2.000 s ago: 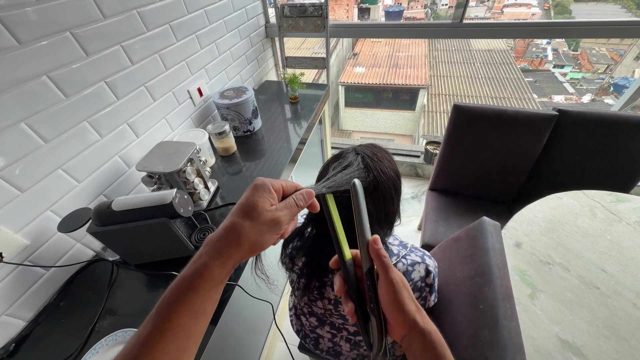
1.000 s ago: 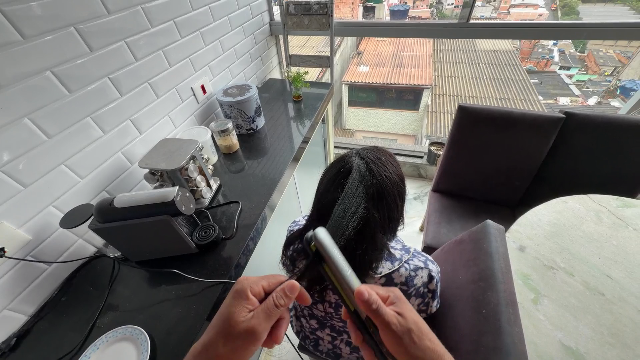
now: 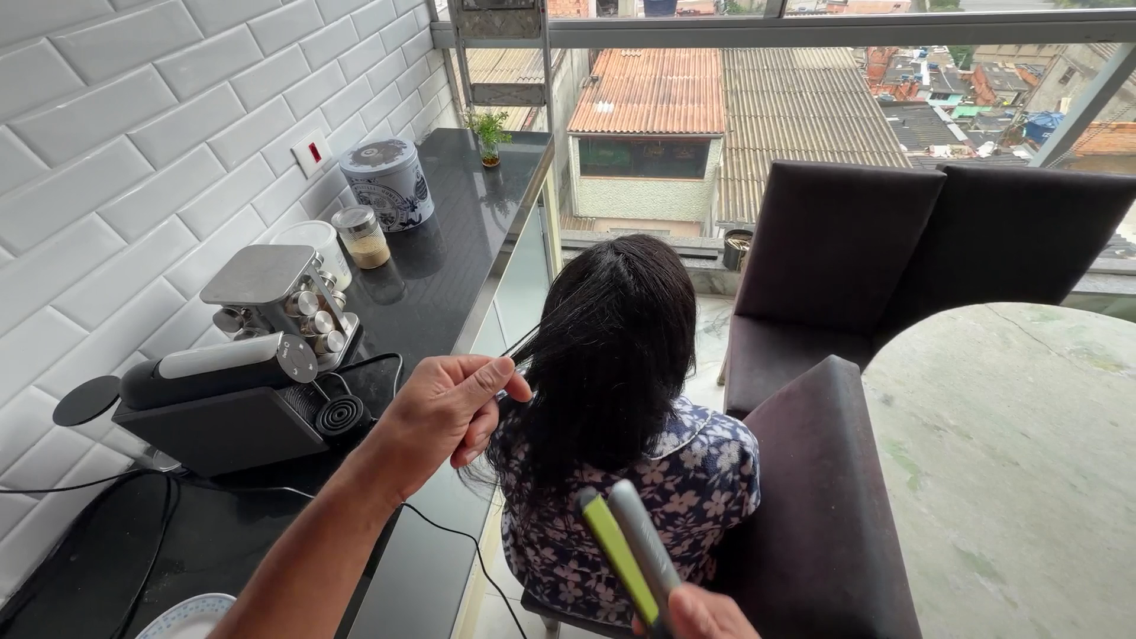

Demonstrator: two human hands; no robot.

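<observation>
A person with long dark hair (image 3: 621, 346) and a floral blouse (image 3: 683, 497) sits facing away, toward the window. My left hand (image 3: 453, 408) pinches a thin strand of that hair and draws it out to the left of the head. Low in the view, my right hand (image 3: 701, 612) grips a hair straightener (image 3: 635, 550) behind the person's back. Its grey arm and the arm with the lime-green plate stand a little apart, with no hair seen between them.
Along the left, a black countertop (image 3: 444, 284) holds a coffee machine (image 3: 222, 399), a spice rack (image 3: 284, 302), a glass jar (image 3: 362, 238), a decorated tin (image 3: 388, 185) and a plate (image 3: 188, 617). A dark chair (image 3: 825, 497) and a round stone table (image 3: 1003, 444) stand at right. A black cord (image 3: 461, 535) hangs beside the counter.
My left hand has moved up and now pulls a strand out to the side. The straightener, higher and over the hair one second ago, is now lower, its arms apart.
</observation>
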